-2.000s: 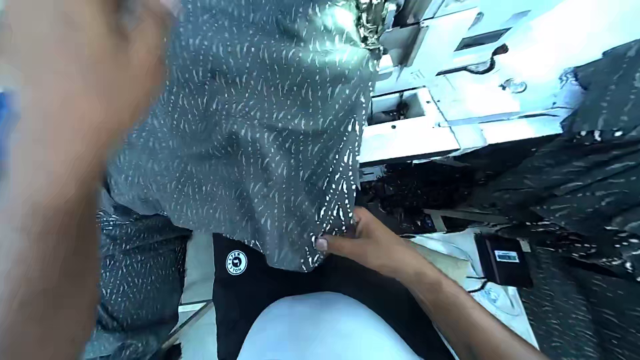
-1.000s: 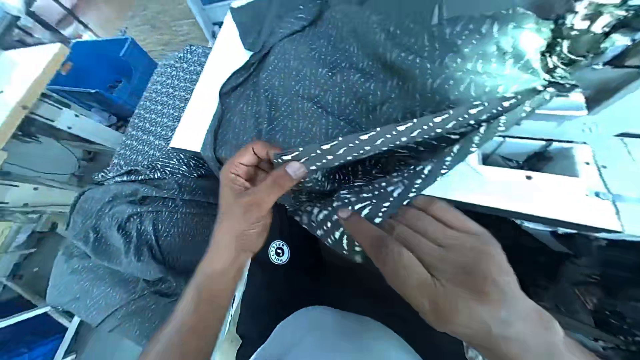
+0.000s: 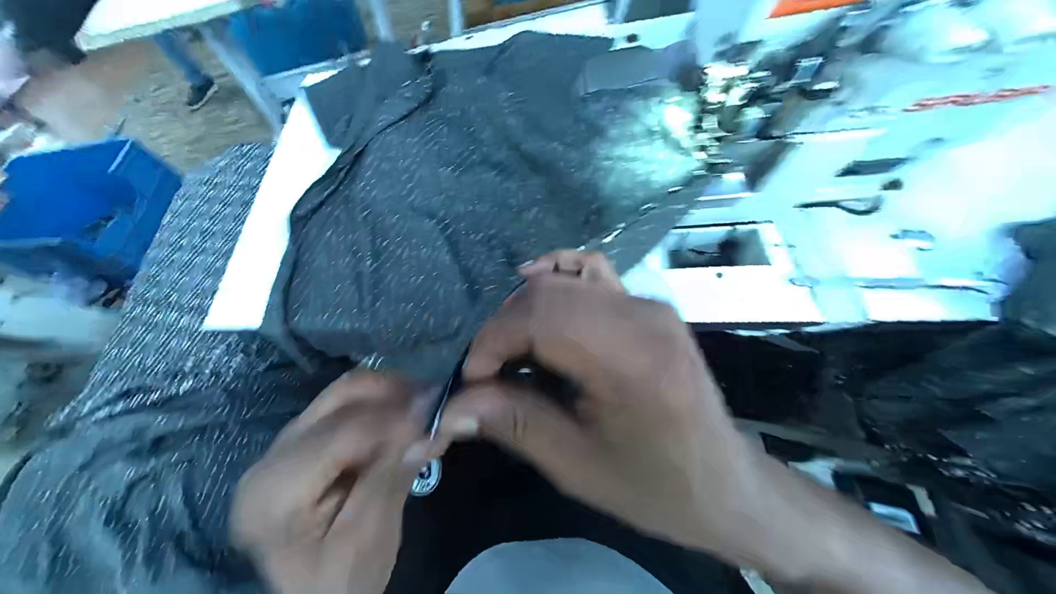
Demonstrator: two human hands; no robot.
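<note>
A dark grey fabric piece with small white flecks (image 3: 412, 239) lies over the white machine table, its far right part under the needle area of an industrial sewing machine (image 3: 726, 115), where a lamp lights it. My left hand (image 3: 338, 478), blurred, pinches the near edge of this fabric between thumb and fingers. Close beside it on the right, my right hand (image 3: 594, 388) grips the same edge, its fingers curled over. The folded edge runs up from between the hands toward the machine. The fingertips partly hide the held edge.
More flecked fabric (image 3: 124, 487) hangs in a heap at the left. Beyond it stands a blue plastic crate (image 3: 82, 206). The white table edge (image 3: 272, 239) shows left of the fabric. Dark fabric (image 3: 949, 412) lies at the right. A person's foot (image 3: 200, 92) is visible at the upper left.
My hands have come close together at the fabric edge; one second ago they were farther apart, holding a fold open. The fabric now lies flatter over the table. The view has shifted.
</note>
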